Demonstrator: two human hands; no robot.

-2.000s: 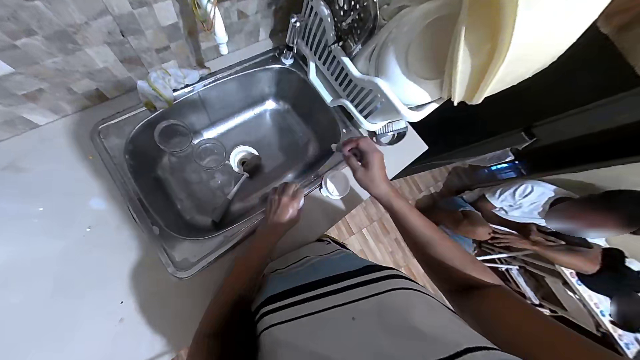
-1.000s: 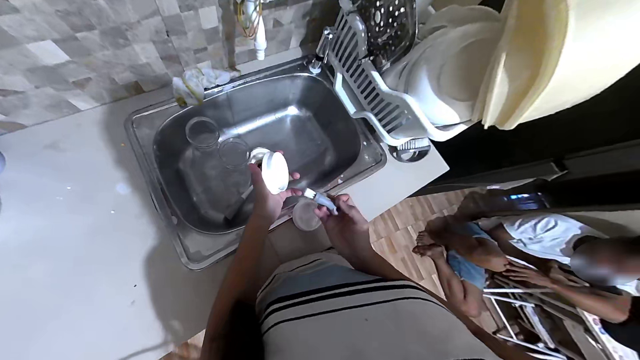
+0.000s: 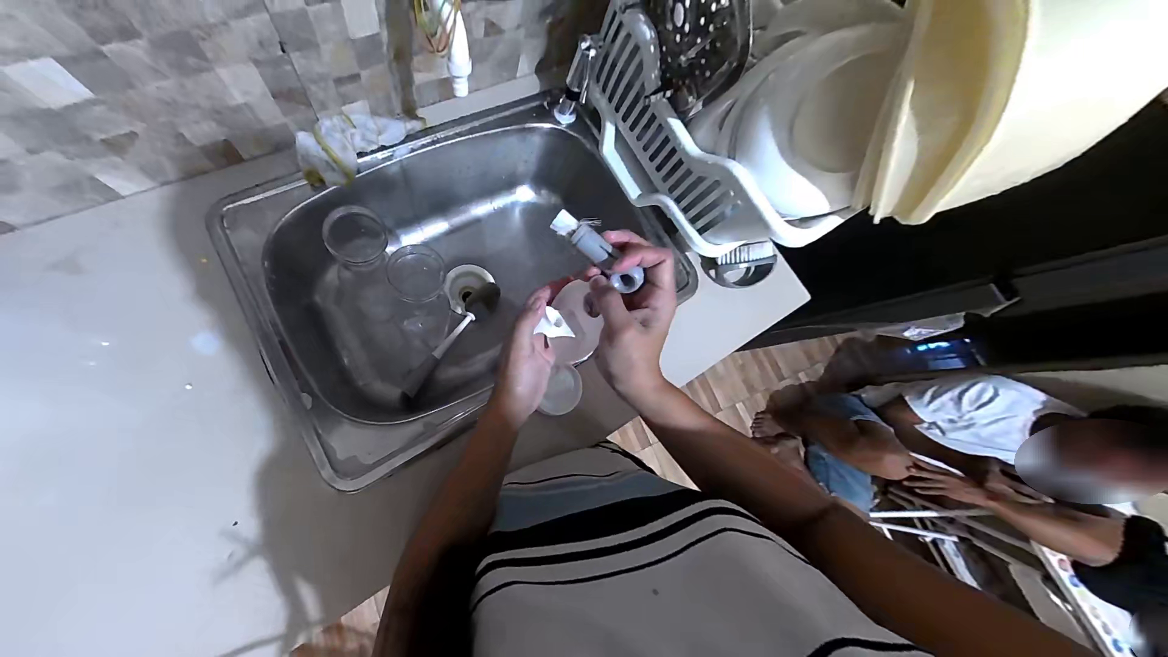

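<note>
Over the front rim of the steel sink (image 3: 324,447), my left hand (image 3: 525,365) holds a round, pale lid or shallow dish (image 3: 577,328); a white patch shows beside its fingers. My right hand (image 3: 639,319) grips a small grey-handled brush (image 3: 593,246), its pale bristle end pointing up and left. Just below the hands, a small clear round container (image 3: 560,391) stands on the counter. Two clear round containers (image 3: 355,235) (image 3: 416,273) lie in the basin, left of the drain (image 3: 469,285). A dark utensil with a white section (image 3: 438,353) lies near the drain.
A white dish rack (image 3: 671,164) holding plates (image 3: 821,119) stands right of the sink, by the faucet (image 3: 573,82). Another brush (image 3: 744,255) rests on the counter's right corner. A crumpled cloth (image 3: 351,141) lies at the back rim. Seated people (image 3: 985,420) are at right.
Two seconds ago my hands were apart at the sink's front edge; now both are together above it. The round pale piece and the brush have been lifted. The brush's bristles now point up and left.
</note>
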